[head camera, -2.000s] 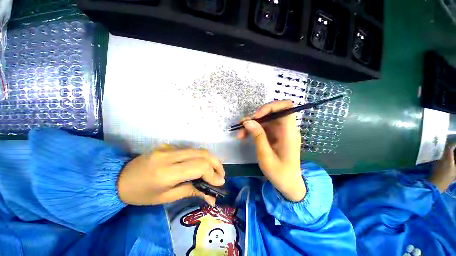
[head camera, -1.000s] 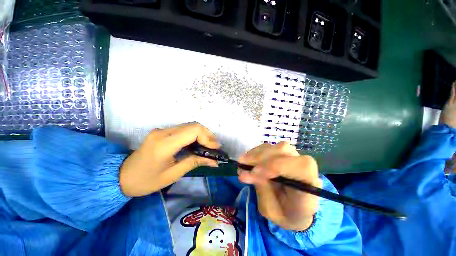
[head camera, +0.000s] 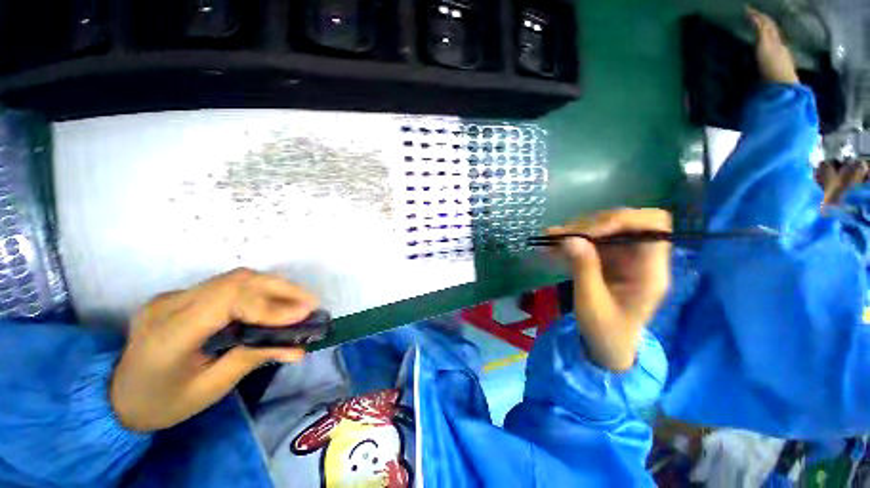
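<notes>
My left hand holds a glossy black housing between thumb and fingers at the near edge of the white sheet. My right hand holds dark tweezers, tips pointing left near the lower right of the clear blister tray. The tips look close together; I see nothing between them. Small black parts stand in rows at the tray's left part. Tiny metal parts lie scattered mid-sheet.
A black foam tray with housings runs along the far side. Spare blister trays lie at the left. Another person's blue sleeve and hand reach toward a black tray at the right.
The view has shifted right. My right hand has moved away from the housing to the right, and the tweezers now point left. The other person's arm reaches farther forward.
</notes>
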